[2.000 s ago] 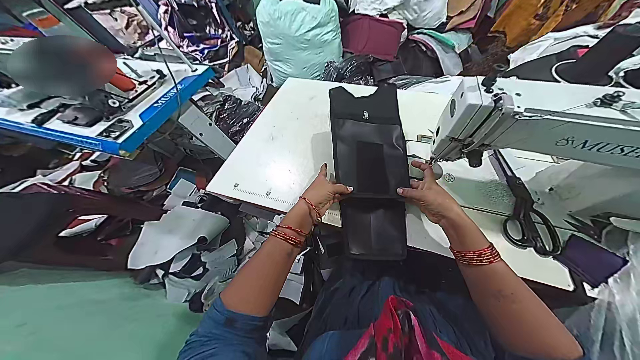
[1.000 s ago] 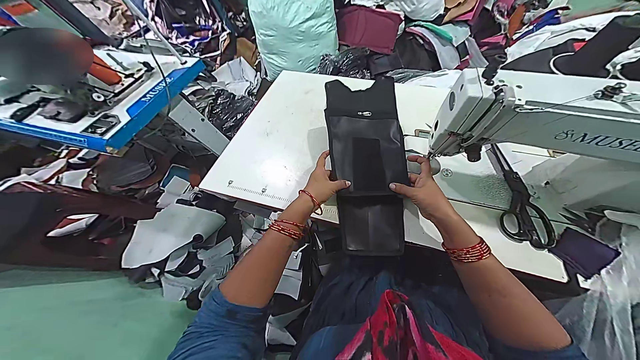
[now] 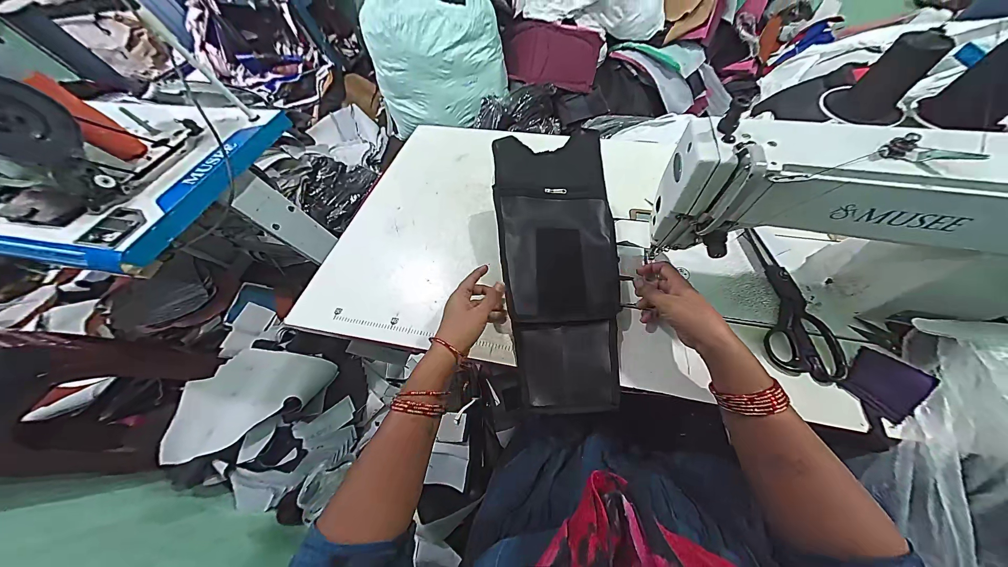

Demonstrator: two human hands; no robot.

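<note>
A flat black fabric piece with a notched top, a small pale tag and a darker rectangular patch lies lengthwise on the white sewing machine table. Its lower end hangs over the front edge. My left hand is beside its left edge, fingers loosely curled, holding nothing visible. At its right edge, below the needle area of the Musee sewing machine, my right hand has thumb and fingertips together at small dark strips that stick out from the piece. Whether it grips one is unclear.
Black-handled scissors lie right of my right hand, near a dark purple cloth piece. Black thread cones stand behind the machine. Another machine with a blue-edged table is at left. Fabric scraps and a pale green sack surround the table.
Both hands held the black piece by its sides in the earlier frames. My left hand has let go and moved off its left edge; my right hand has shifted outward to the right.
</note>
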